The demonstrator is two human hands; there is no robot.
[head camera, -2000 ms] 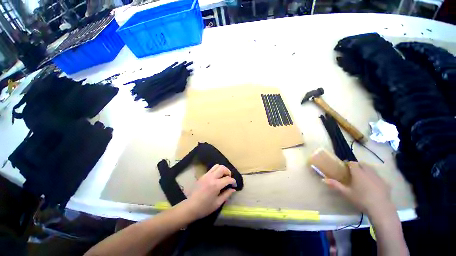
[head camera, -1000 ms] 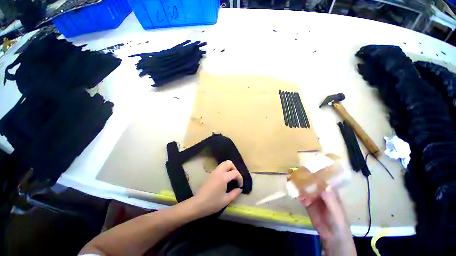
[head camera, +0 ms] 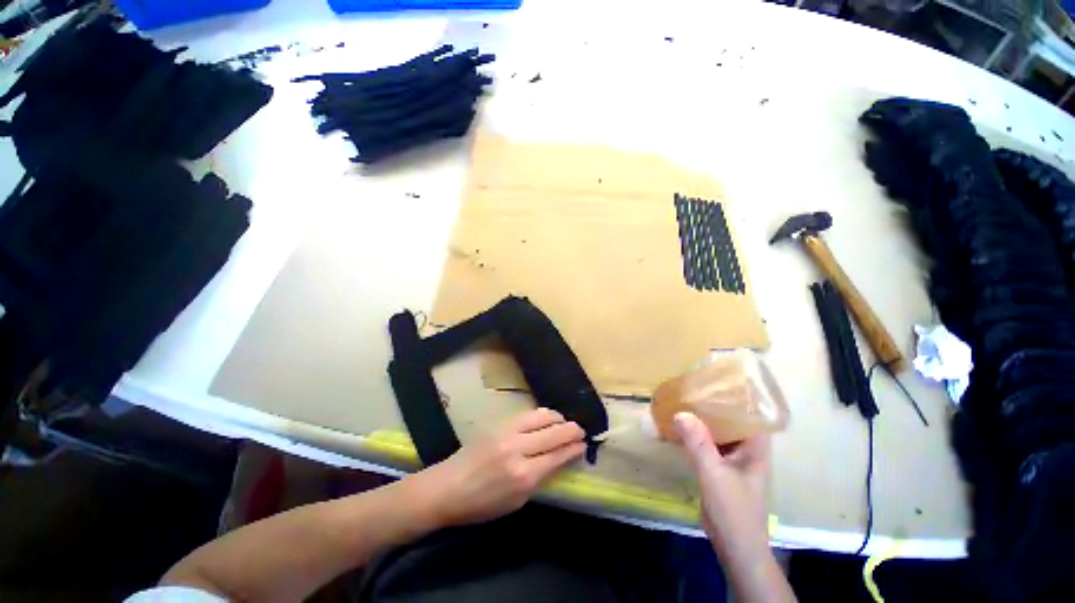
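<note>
A black fabric panel (head camera: pixel 545 359) with a central opening lies at the table's near edge, partly over the cardboard sheet (head camera: pixel 566 253). My left hand (head camera: pixel 519 462) holds the panel's lower right end, with fingertips pressed on it. My right hand (head camera: pixel 729 471) grips a clear glue bottle (head camera: pixel 721 401) with amber contents, tilted on its side. Its pale nozzle points left, close to the panel's end by my left fingertips; whether it touches cannot be told. Thin black strips (head camera: pixel 710 244) lie in a row on the cardboard.
A hammer (head camera: pixel 851 295), black rods (head camera: pixel 839 348) with a cord and a crumpled white tissue (head camera: pixel 943 362) lie right. Worked black pieces (head camera: pixel 990 271) fill the far right. Unworked black pieces (head camera: pixel 112 259) and a strap bundle (head camera: pixel 401 104) lie left. Yellow tape (head camera: pixel 625 495) runs along the near edge.
My right hand has brought the glue bottle left from beside the rods and tipped it toward the panel. My left hand has shifted slightly to the panel's lower end. The view has tilted down.
</note>
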